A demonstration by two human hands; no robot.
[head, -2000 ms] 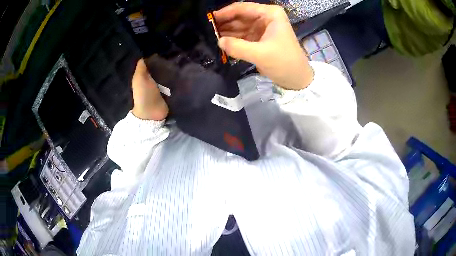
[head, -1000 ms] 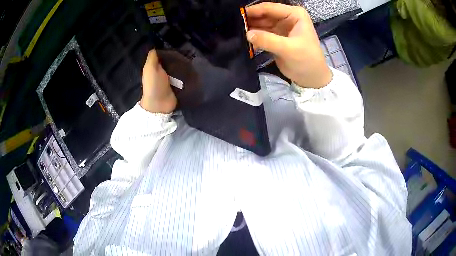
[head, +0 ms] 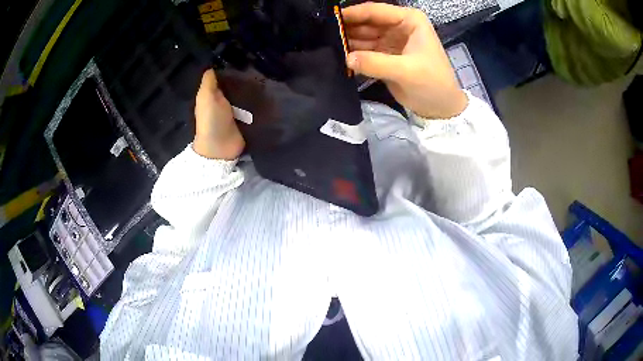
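A black rugged tablet (head: pixel 296 99) is held tilted against my chest, its dark glossy screen facing me. A red-orange rectangle shows near its lower right corner, with a small pale icon to its left. Two white labels hang on its edges. My left hand (head: pixel 217 118) holds the tablet's left edge. My right hand (head: pixel 402 56) holds the upper right edge at an orange strip, thumb on the near side and fingers behind. The tablet's top is dark and partly cut off by the frame.
Another tablet (head: pixel 95 155) with a speckled border lies at left. A compartment tray (head: pixel 81 243) is below it, and another pale tray (head: pixel 467 74) is at right. Speckled foam (head: pixel 458 10) is at top right. Yellow-green clothing (head: pixel 592 39) and a blue bin (head: pixel 610 282) are at right.
Over the last two seconds the tablet and both hands have shifted slightly right in view. A small pale icon now shows beside the red-orange rectangle. Both hands keep their hold.
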